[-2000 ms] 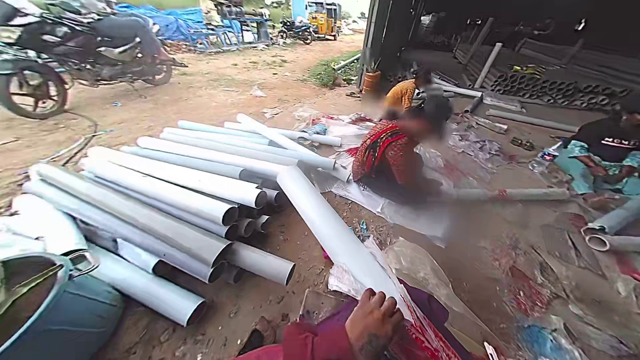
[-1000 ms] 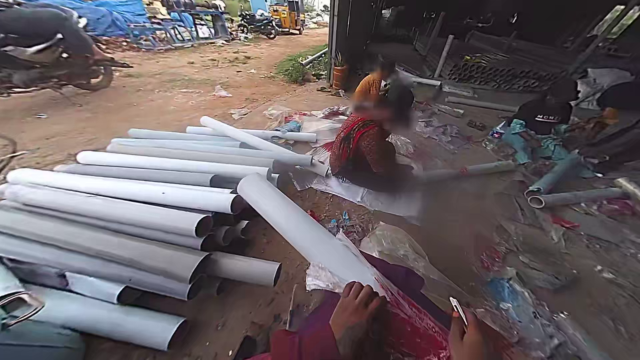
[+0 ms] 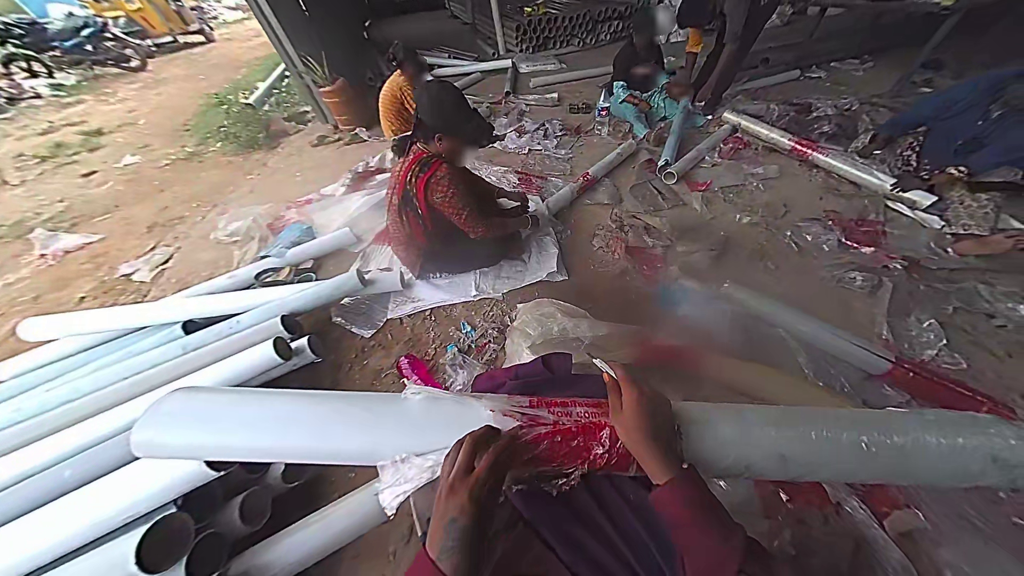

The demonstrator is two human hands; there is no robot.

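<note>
A long pale plastic pipe (image 3: pixel 304 424) lies across my lap. Its left part is bare, and clear plastic film with red print (image 3: pixel 568 424) wraps the middle and right. My left hand (image 3: pixel 472 480) grips the loose, torn edge of that film at the near side of the pipe. In my right hand (image 3: pixel 644 416), resting over the red-printed film, is a small pale blade-like tool (image 3: pixel 604 367) held between thumb and finger, its tip pointing up and left. Dark purple cloth (image 3: pixel 544 376) covers my lap under the pipe.
Bare pipes (image 3: pixel 232 376) are piled at the left. A person (image 3: pixel 448 192) sits on white sheeting (image 3: pixel 488 280) ahead, working at a wrapped pipe (image 3: pixel 592 176). Other people sit or stand farther back. Film scraps and another pipe (image 3: pixel 808 328) lie on the ground at the right.
The view has swung right. The right hand, out of view at first, has come in with the small tool and is now over the film. The pipe now lies level across the lap.
</note>
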